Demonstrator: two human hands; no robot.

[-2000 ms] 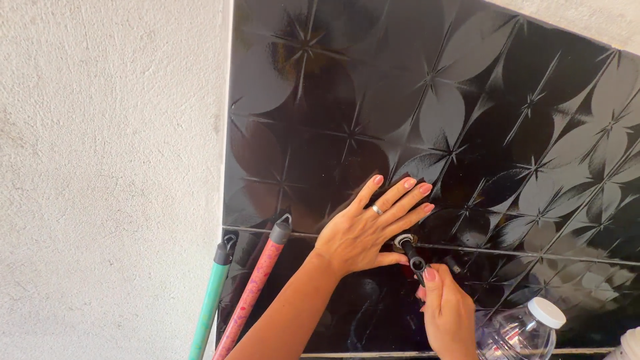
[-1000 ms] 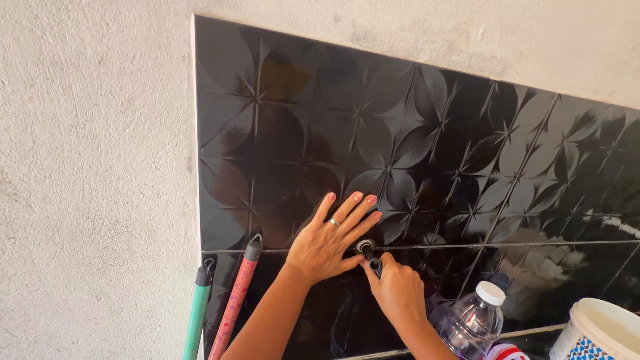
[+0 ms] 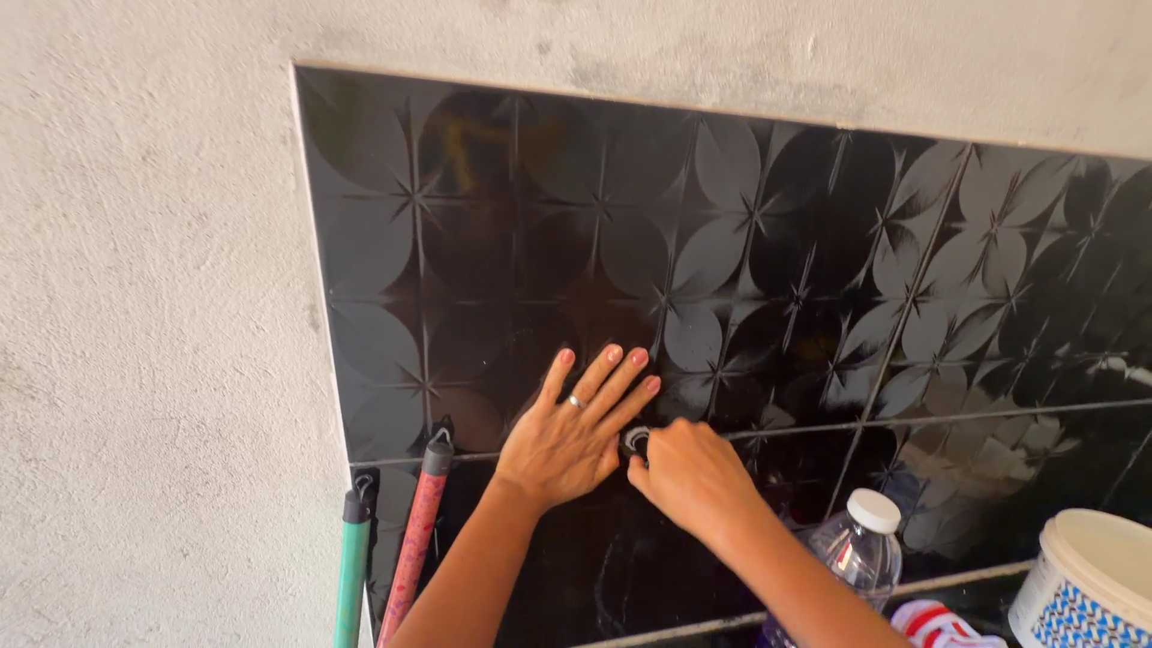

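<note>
Fingers spread, my left hand (image 3: 576,432) lies flat on the glossy black patterned wall tiles (image 3: 558,252), a ring on one finger. Just right of it, a round fitting with a pale rim (image 3: 637,439) sits at the horizontal joint between tile rows. My right hand (image 3: 688,468) is curled at that fitting, its fingers closed around a dark part that is mostly hidden by the hand; its exact shape cannot be told now.
A green pole (image 3: 351,567) and a red patterned pole (image 3: 418,531) lean on the tiles at lower left. At lower right are a clear plastic bottle (image 3: 859,549) with a white cap, a red-and-white item (image 3: 940,625) and a white bucket (image 3: 1080,576). Rough plaster (image 3: 153,315) borders the tiles.
The right hand has turned and risen over the dark part, which showed below the fitting earlier. The left hand stays flat on the tile. The view has shifted, showing more wall and the bucket.
</note>
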